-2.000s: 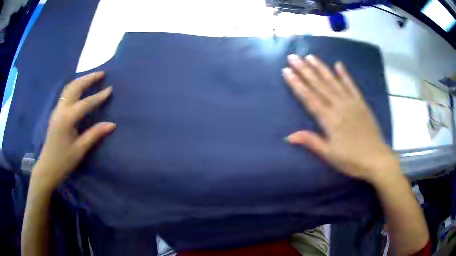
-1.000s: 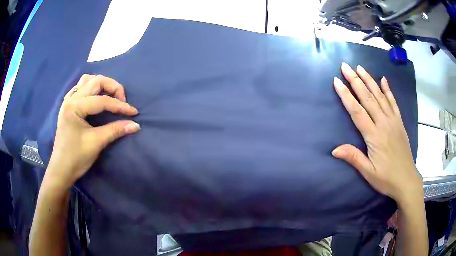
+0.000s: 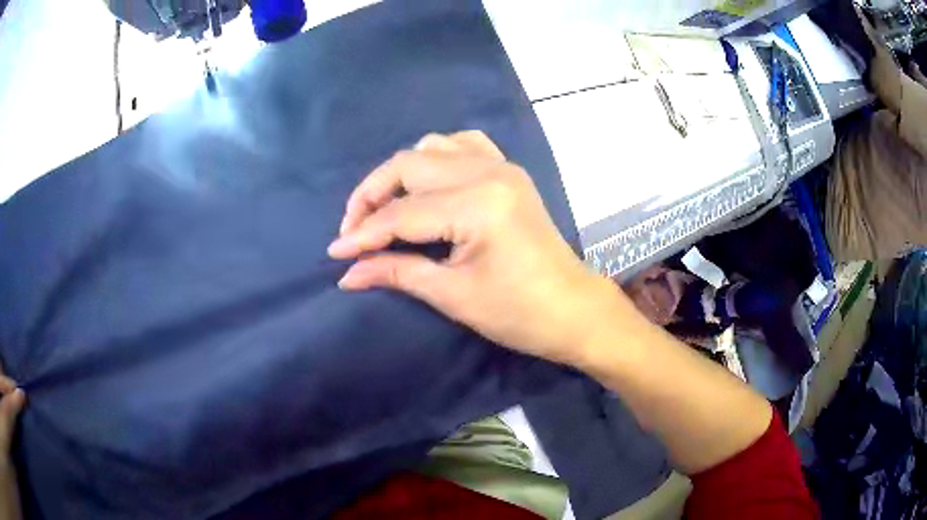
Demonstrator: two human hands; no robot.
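Note:
A large dark navy fabric panel [image 3: 234,295] lies over the machine table and hangs over its front edge towards my lap. My right hand [image 3: 447,229] is on the panel's right part, its thumb and index finger pinching the cloth. My left hand [image 3: 10,406] is mostly cut off by the left edge; its fingertips grip the cloth, and creases run from there towards my right hand. The needle and presser foot [image 3: 210,76] stand at the panel's back edge under a bright light.
A blue knob [image 3: 277,18] sits right of the needle. A ruler strip [image 3: 691,208] edges the table. A cream packet [image 3: 681,76] with a clip-like item lies at the right, beside a tray [image 3: 788,86] with a blue tool. Bundled pieces [image 3: 757,295] lie below. Another person's arm [image 3: 900,86] shows far right.
The view has swung right, showing the tray and bundles. My right hand has gone from flat with spread fingers to a pinch on the cloth. My left hand is now mostly out of view.

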